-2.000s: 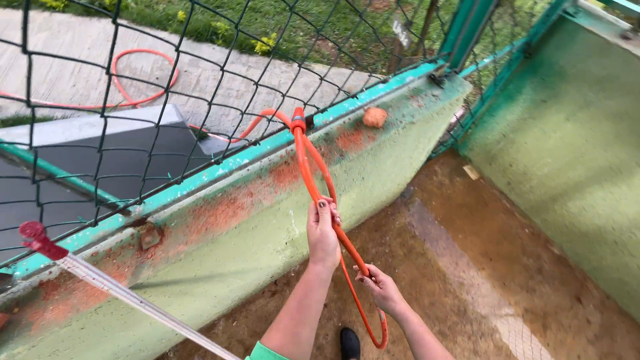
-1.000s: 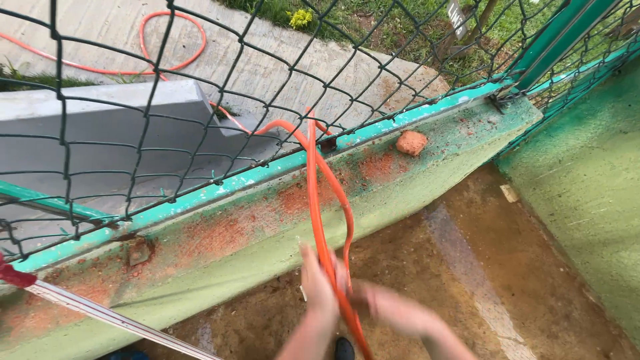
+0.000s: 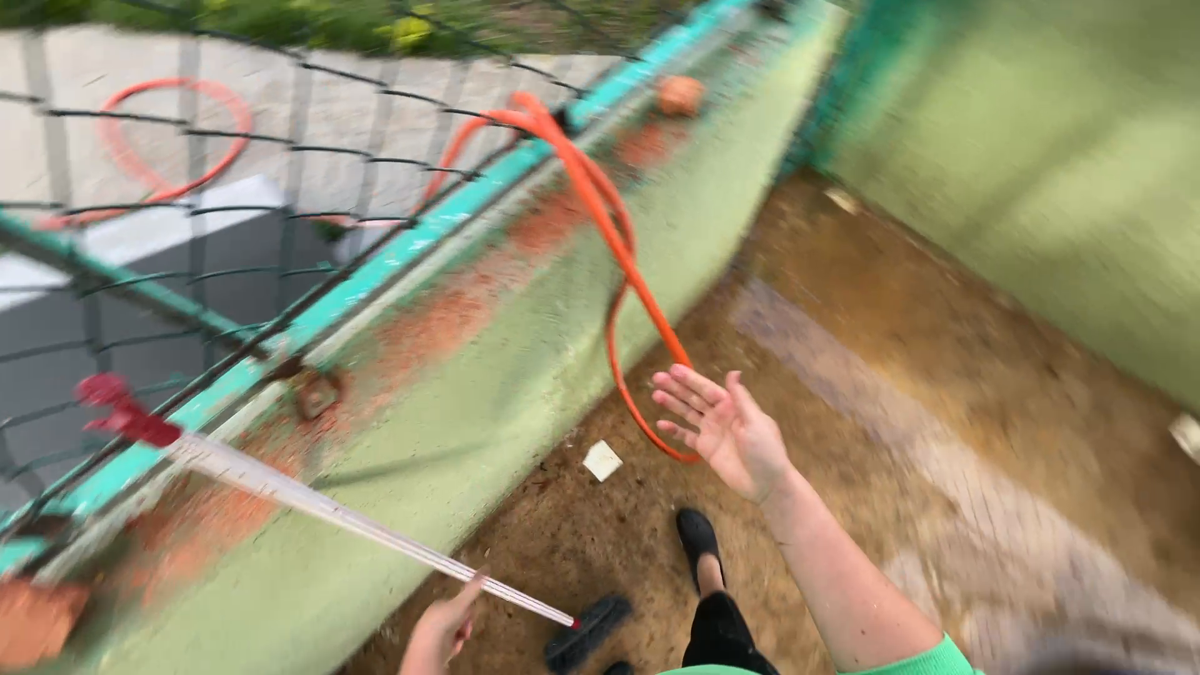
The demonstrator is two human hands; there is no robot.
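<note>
An orange hose (image 3: 614, 239) comes through the chain-link fence, lies over the low wall and hangs in a loop above the floor. My right hand (image 3: 717, 427) is spread, palm up, beside the lower part of the hose; nothing is gripped in it. At the bottom, my left hand (image 3: 448, 626) is close to the white handle of a broom (image 3: 375, 530), with a finger extended at it; whether it touches is unclear. The broom leans on the wall, its red top end by the fence and its dark bristle head (image 3: 589, 636) on the floor.
A chain-link fence (image 3: 295, 145) with a turquoise rail (image 3: 328, 305) tops the green wall (image 3: 525, 394). Brick pieces (image 3: 680, 96) rest on the ledge. A white scrap (image 3: 602, 461) lies on the wet brown floor, near my black shoe (image 3: 696, 536).
Both hands have let go of the hose, which they held two seconds ago. My left hand has moved left to the broom handle. The hose now hangs in a loop from the wall.
</note>
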